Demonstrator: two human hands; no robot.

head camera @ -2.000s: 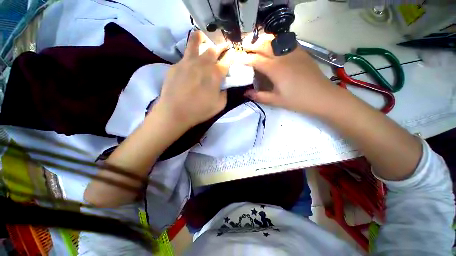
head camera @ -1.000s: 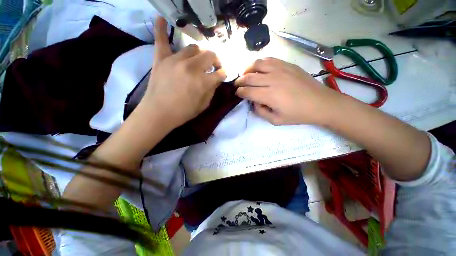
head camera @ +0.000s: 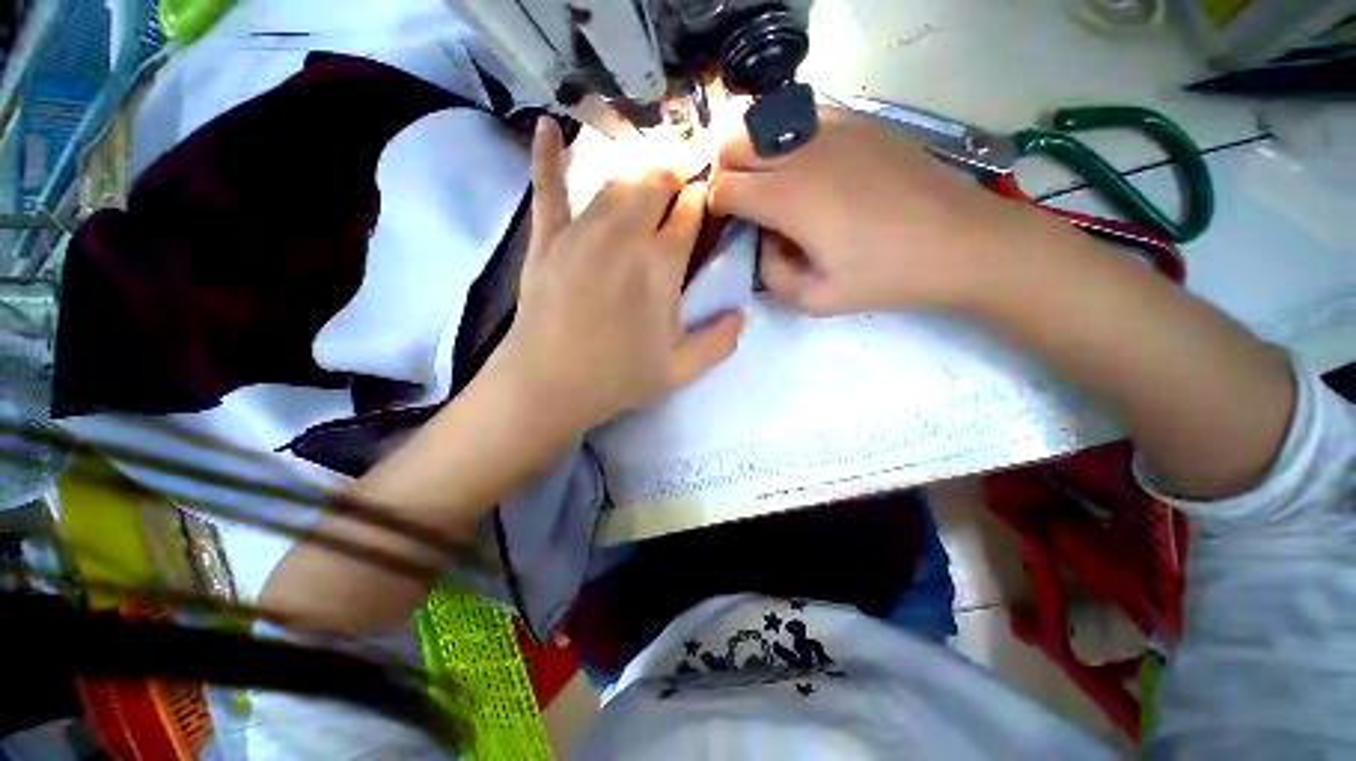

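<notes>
The garment pieces lie left of the needle, with dark maroon fabric [head camera: 208, 253] and pale grey-white fabric [head camera: 431, 223] heaped together. My left hand [head camera: 602, 283] lies on the cloth with the index finger pointing up and the thumb out to the right. My right hand [head camera: 848, 216] pinches the cloth edge just below the needle and presser foot [head camera: 684, 119], close to the left fingertips. A narrow maroon strip shows between the hands. The lamp glare hides the detail at the needle. The sewing machine head [head camera: 558, 45] is above.
Scissors with green [head camera: 1145, 171] and red handles lie right of my right hand, partly behind the forearm. Dark shears [head camera: 1279, 72] lie far right. A green basket [head camera: 483, 677], an orange basket [head camera: 156, 691] and a red basket [head camera: 1101, 550] are around the table's marked front edge [head camera: 833, 498].
My right hand has moved up closer to the needle. My left thumb now spreads to the right. Less maroon cloth shows between and below the hands.
</notes>
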